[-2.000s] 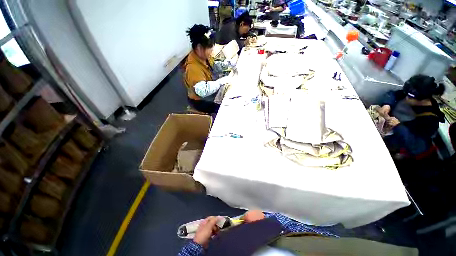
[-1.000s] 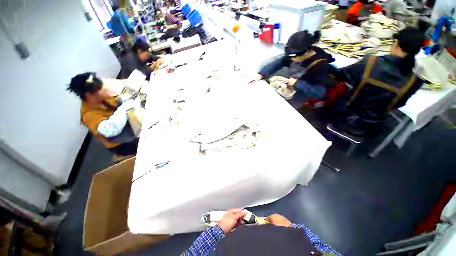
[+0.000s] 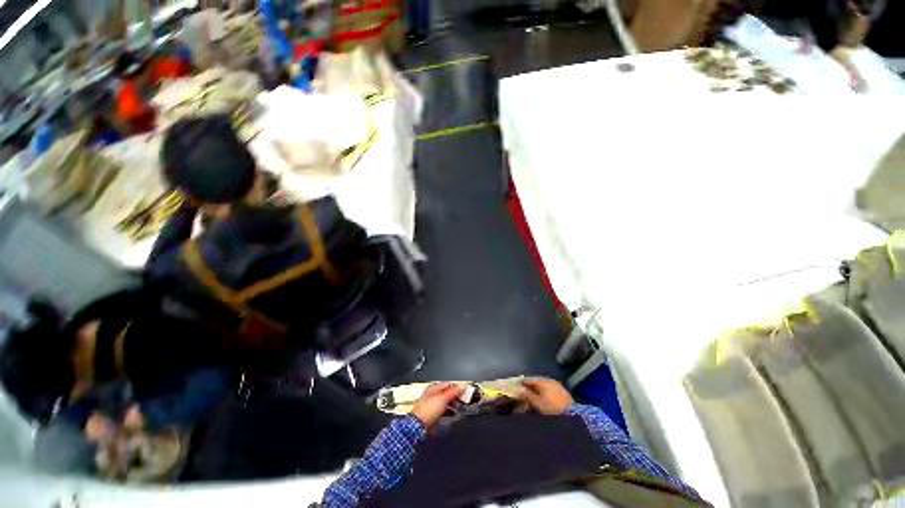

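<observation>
A narrow off-white strap or folded bag piece (image 3: 402, 396) with dark spots near its left end is held level in front of my apron, low in the view. A bit of yellow shows on it between my hands. My left hand (image 3: 438, 403) is closed on its middle part. My right hand (image 3: 547, 396) is closed on its right end. What lies under my fingers is hidden, and the piece is too small and blurred to name surely.
A white-covered table (image 3: 635, 198) stands at the right, with grey-beige bag pieces (image 3: 749, 427) with yellow edges at its near right. Seated people (image 3: 278, 268) work at the left. A grey floor aisle (image 3: 461, 248) runs between them. A blue bin (image 3: 597, 392) stands beside the table.
My view has turned right, from the long table and cardboard box to the aisle and another white table. Both hands still hold the strap-like piece in front of me.
</observation>
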